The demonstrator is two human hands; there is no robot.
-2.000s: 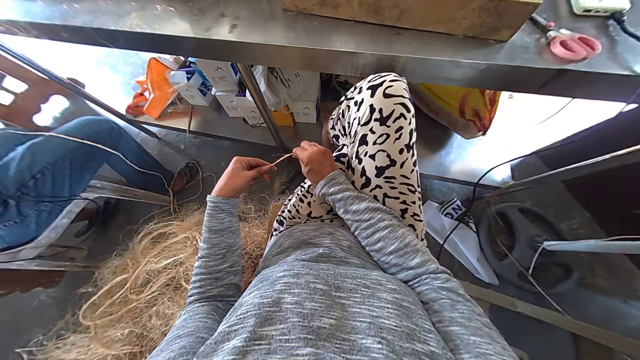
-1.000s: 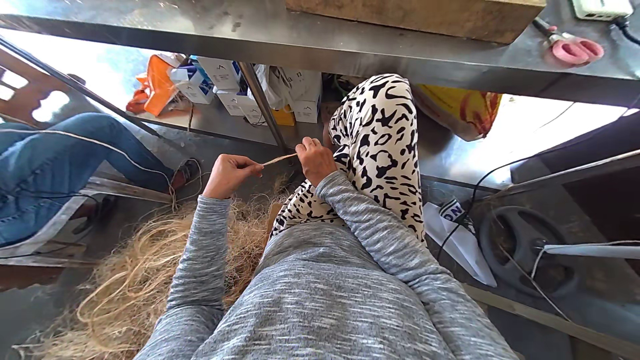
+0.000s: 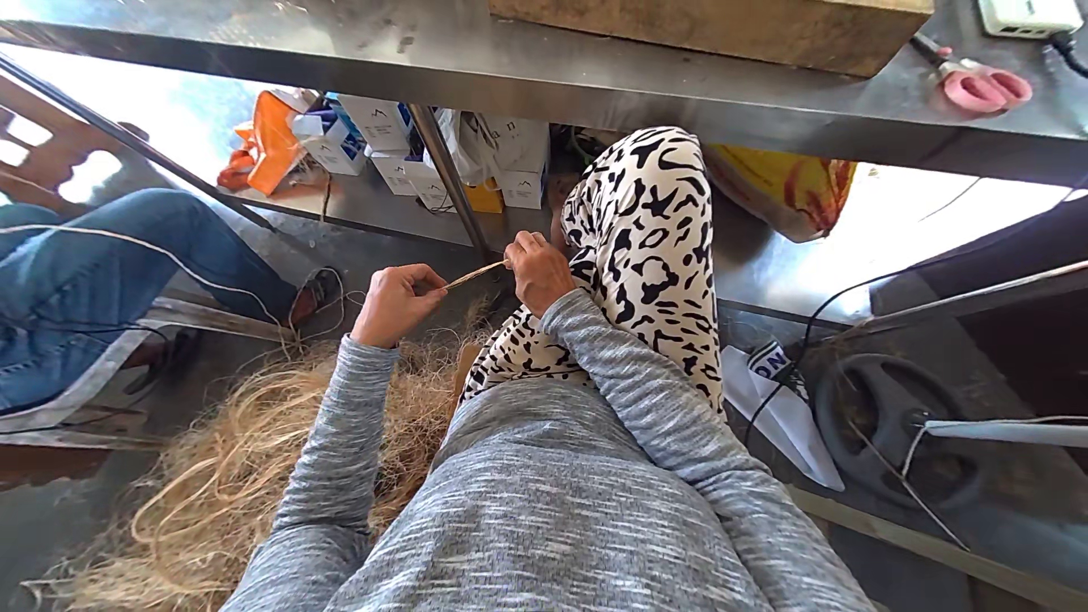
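A short length of tan plant fibre (image 3: 476,274) is stretched between my two hands, above the gap beside my patterned trouser leg. My left hand (image 3: 399,304) pinches its lower end between thumb and fingertips. The other end is gripped by my right hand (image 3: 539,270), close to my knee. A large loose heap of pale brown fibre (image 3: 229,476) lies at my left side, below my left forearm.
A metal table (image 3: 408,51) spans the front, bearing a wooden block (image 3: 722,30), pink-handled scissors (image 3: 982,87) and a white electrical device (image 3: 1030,15). Small boxes (image 3: 378,123) sit on its lower shelf. Another person's jeans-clad leg (image 3: 153,246) is at left, a dark wheel (image 3: 892,425) at right.
Two seconds ago my hands were closer together; my left hand has moved away to the left, and more of the fibre shows between them. My right hand has stayed near my knee.
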